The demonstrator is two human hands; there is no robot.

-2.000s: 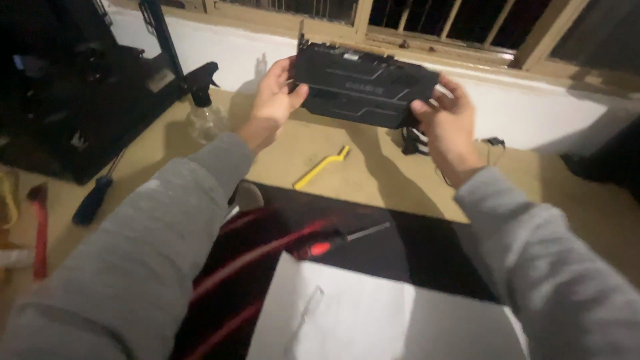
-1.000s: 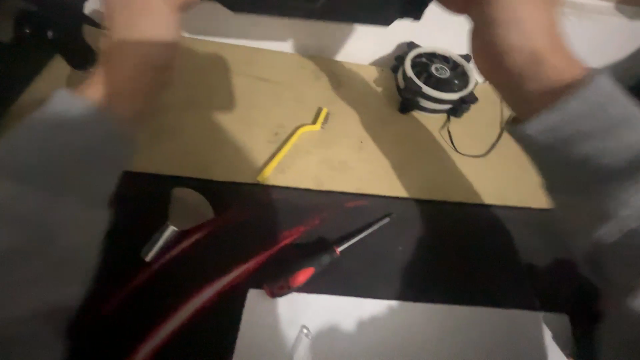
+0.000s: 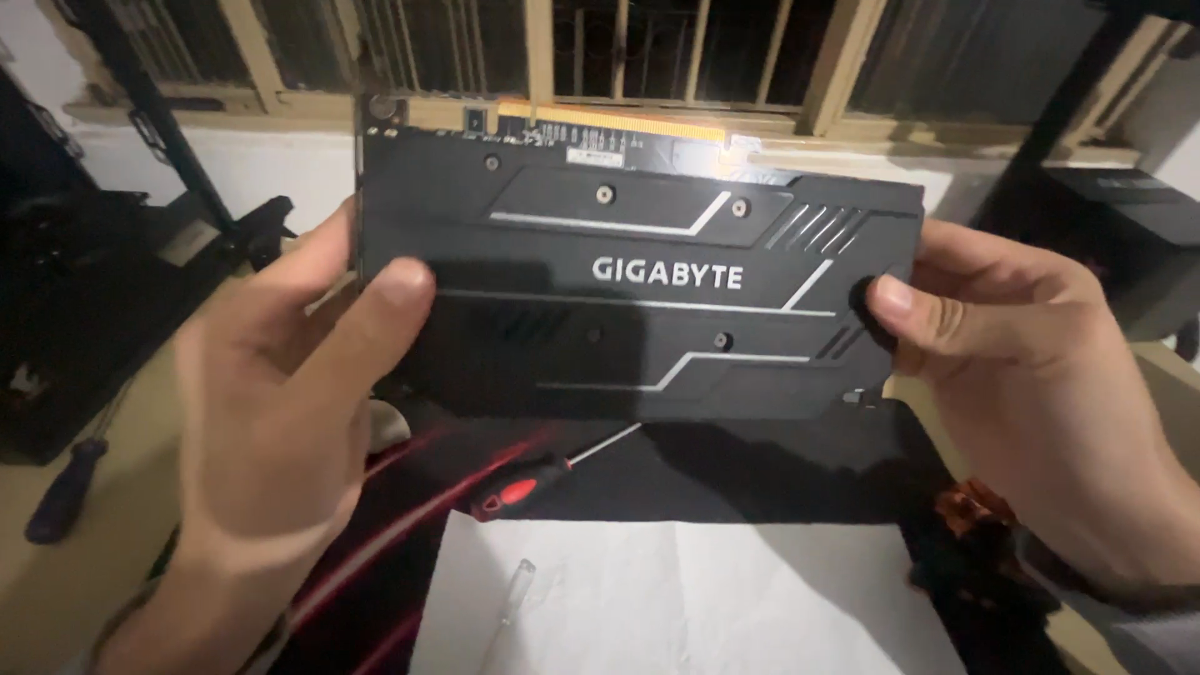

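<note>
A black Gigabyte graphics card (image 3: 619,253) is held up in front of me, its backplate toward me and its gold edge connector on top. My left hand (image 3: 291,375) grips the left end, thumb on the backplate. At the other end, my right hand (image 3: 1012,366) holds the card with its thumb on the right edge. Below the card, a red and black screwdriver (image 3: 516,489) lies on a black mat (image 3: 806,473) with red streaks. White paper (image 3: 684,600) covers the near part of the mat, and a small clear-handled tool (image 3: 517,591) rests on it.
A dark-handled screwdriver (image 3: 67,492) lies at the left, beside a black computer case (image 3: 84,309). At the right stands a black box-like object (image 3: 1125,244). A barred window (image 3: 694,56) is behind the card. Something reddish brown (image 3: 975,511) sits beside the paper, partly behind my right wrist.
Both hands still hold the card, which now appears closer and larger in view. The yellow brush and the fan seen one second ago are out of sight. The view has tilted up again.
</note>
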